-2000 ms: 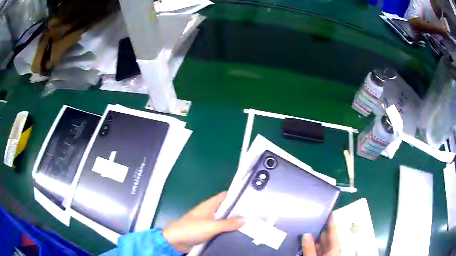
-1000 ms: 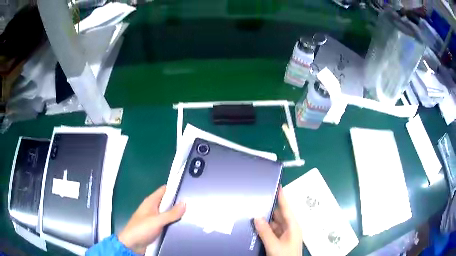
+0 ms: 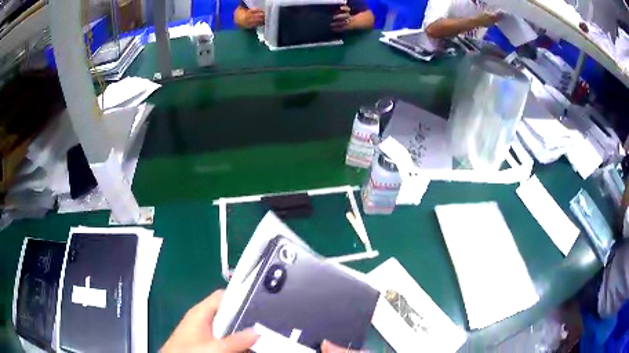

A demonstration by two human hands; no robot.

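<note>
A grey-purple tablet (image 3: 314, 296), back side up with two corner cameras and a white label, is held at the bottom centre, tilted, with a white backing sheet (image 3: 250, 251) under it. My left hand (image 3: 207, 329) grips its left edge with the thumb on top. My right hand (image 3: 338, 347) is mostly cut off by the bottom edge; only a finger shows at the tablet's lower edge. The white tape frame (image 3: 222, 234) lies just beyond, with a black block (image 3: 290, 205) at its top edge and a cream stick (image 3: 357, 229) at its right side.
Another tablet (image 3: 103, 276) and a dark printed film (image 3: 36, 286) lie at left beside a white post (image 3: 114, 180). A white card (image 3: 414, 310), white sheet stack (image 3: 486, 265), two bottles (image 3: 381, 185) and a clear film roll (image 3: 486, 114) are right. Two people work across the bench.
The view has lifted, bringing the people across the bench into sight. The held tablet sits lower and is more tilted. My right hand has dropped mostly out of the picture.
</note>
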